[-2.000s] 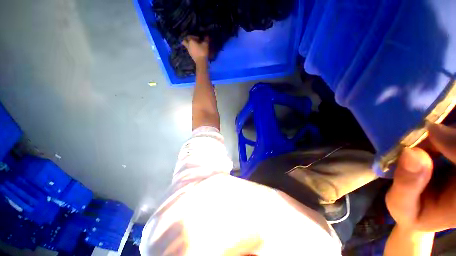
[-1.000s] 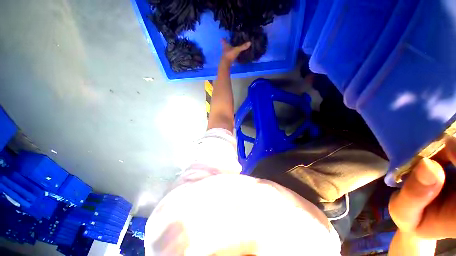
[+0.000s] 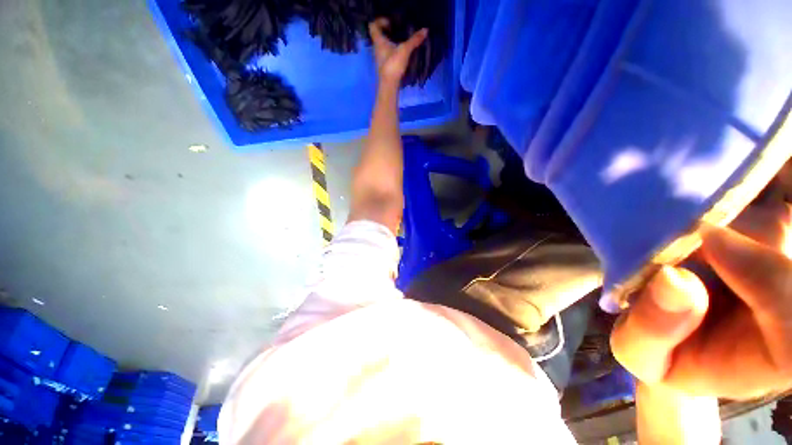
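Note:
Black fringed parts (image 3: 260, 97) lie in clumps in a low blue crate (image 3: 334, 129) on the floor at the top. My left hand (image 3: 395, 54) reaches into the crate at a black clump (image 3: 424, 68), thumb and a finger spread apart; some fingertips are lost against the black. My right hand (image 3: 695, 335) is large, overexposed and cut by the right edge. Its thumb and a bent finger are at the pale edge (image 3: 673, 252) beside a large blue bin-like surface (image 3: 643, 174). Whether they pinch that edge is unclear.
A blue plastic stool (image 3: 425, 200) stands between the crate and my lap. Blue crates (image 3: 143, 404) are stacked at the lower left. Yellow-black tape (image 3: 320, 193) runs on the floor. My trousered leg (image 3: 521, 274) is right of centre.
My left hand has moved right, from the left clump to the right one, and a little deeper into the crate. The view has shifted. My right hand stays by the pale edge.

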